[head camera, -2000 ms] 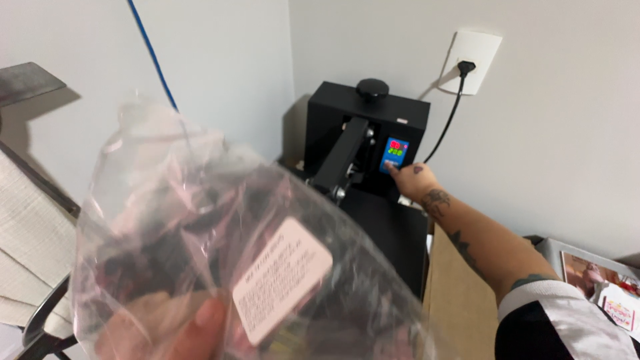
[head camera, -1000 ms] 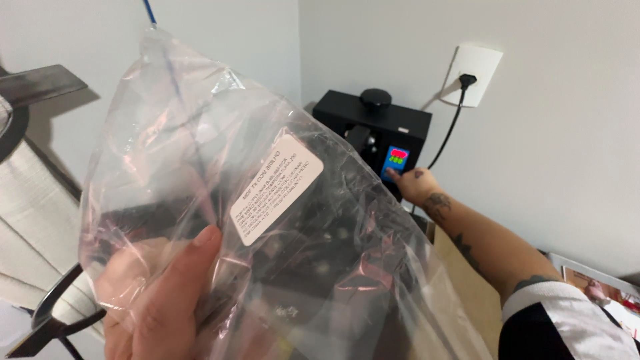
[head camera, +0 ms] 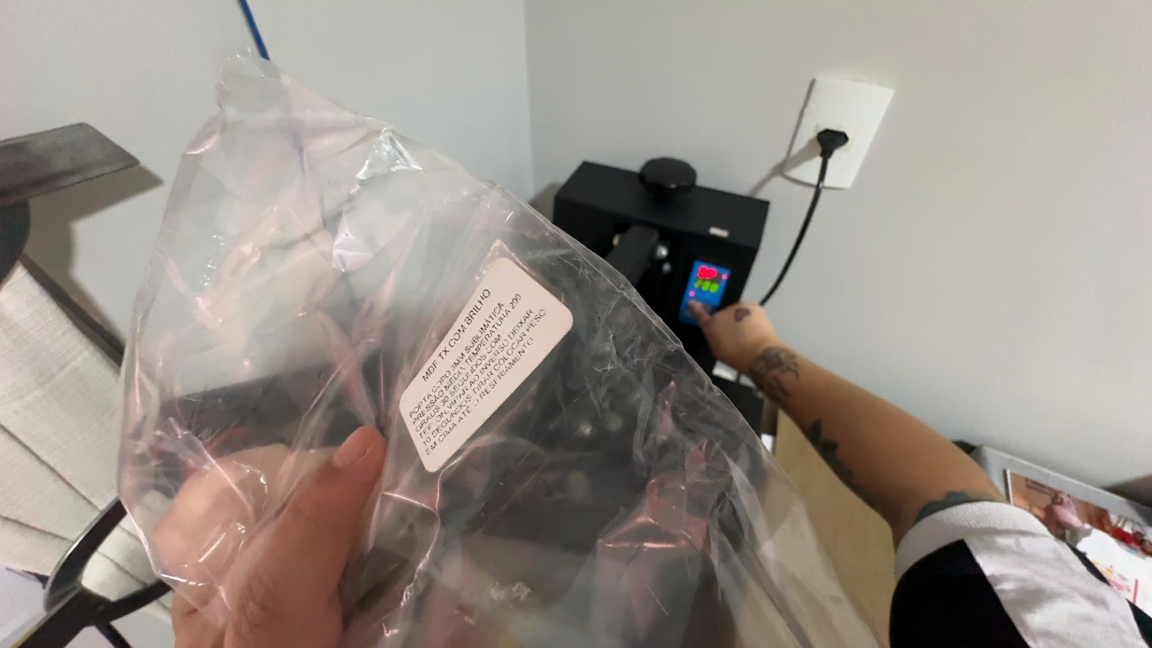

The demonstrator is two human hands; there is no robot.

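Observation:
My left hand (head camera: 297,531) grips a clear plastic bag (head camera: 504,522) at the lower left, its thumb pressed on the front film. A white printed label (head camera: 486,360) is stuck on the bag, which appears to hold nothing solid. Behind the bag, in the corner, stands a black heat press (head camera: 661,211) with a round knob on top, partly hidden by the film. My right hand (head camera: 733,333) reaches to its lit control panel (head camera: 706,286), a fingertip on the panel's lower part. No object is held in that hand.
A black plug sits in the white wall outlet (head camera: 841,135), its cord running down behind the press. At left are a dark metal bracket (head camera: 67,162), pale fabric (head camera: 54,378) and a black curved frame (head camera: 85,576). A box with printed pictures (head camera: 1080,513) lies at the right.
My left hand and the bag have risen relative to the press, and the bag now covers more of it. My right hand stays at the control panel.

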